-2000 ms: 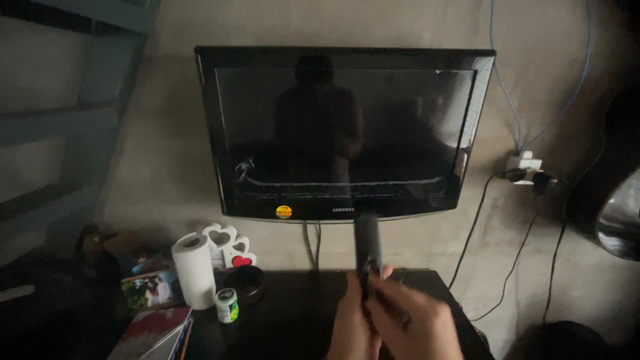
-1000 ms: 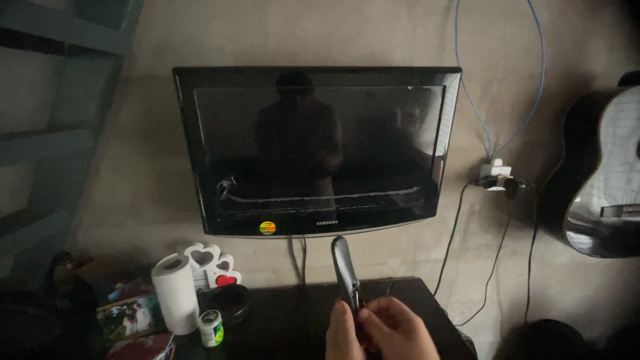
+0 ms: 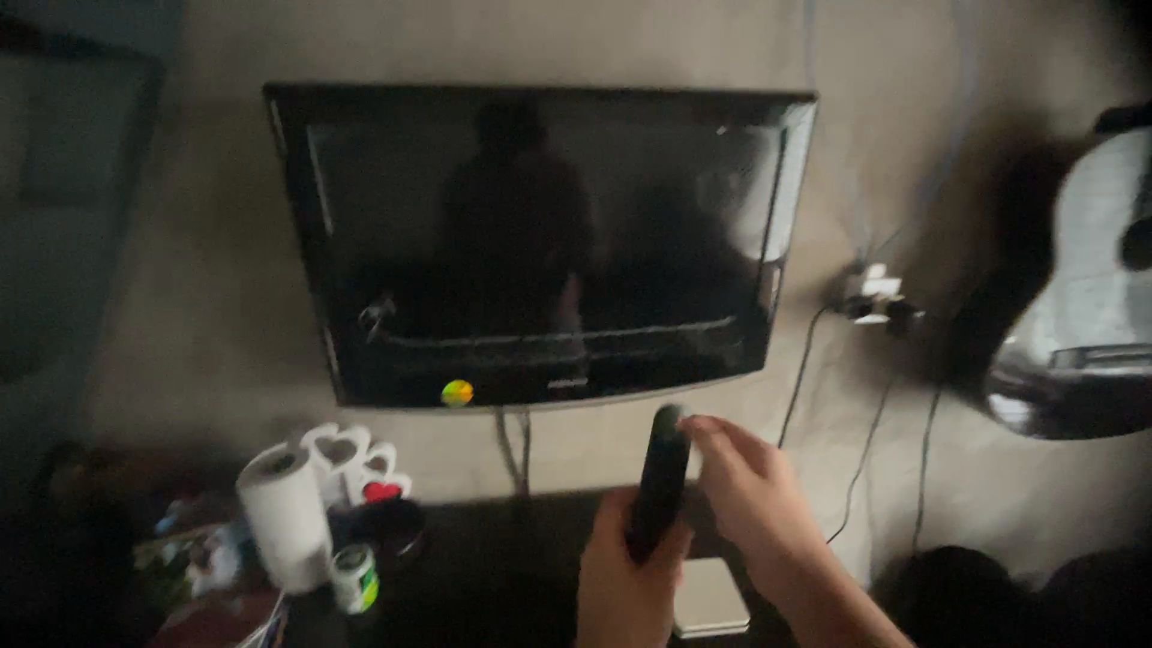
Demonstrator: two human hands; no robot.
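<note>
A dark remote control [image 3: 661, 472] stands nearly upright in my left hand [image 3: 630, 571], whose fingers and thumb wrap its lower part. My right hand [image 3: 751, 486] is at the remote's upper end, fingertips touching or very close to its right side; blur hides the exact contact. Behind them a black flat-screen television [image 3: 540, 243] hangs on the wall, its screen dark with a person's reflection. A pale, flat, square object [image 3: 709, 598] lies on the dark tabletop [image 3: 468, 576] between my wrists.
At left stand a white paper roll [image 3: 286, 522], a white heart-shaped frame [image 3: 337, 450] and a small green-and-white container [image 3: 355, 580]. Right of the television, cables run from a wall socket with plugs [image 3: 873, 292]. A guitar [image 3: 1080, 297] hangs at far right.
My right hand has moved up from the remote's lower part to its upper end. My left hand still holds the remote. The pale square object now shows below the hands.
</note>
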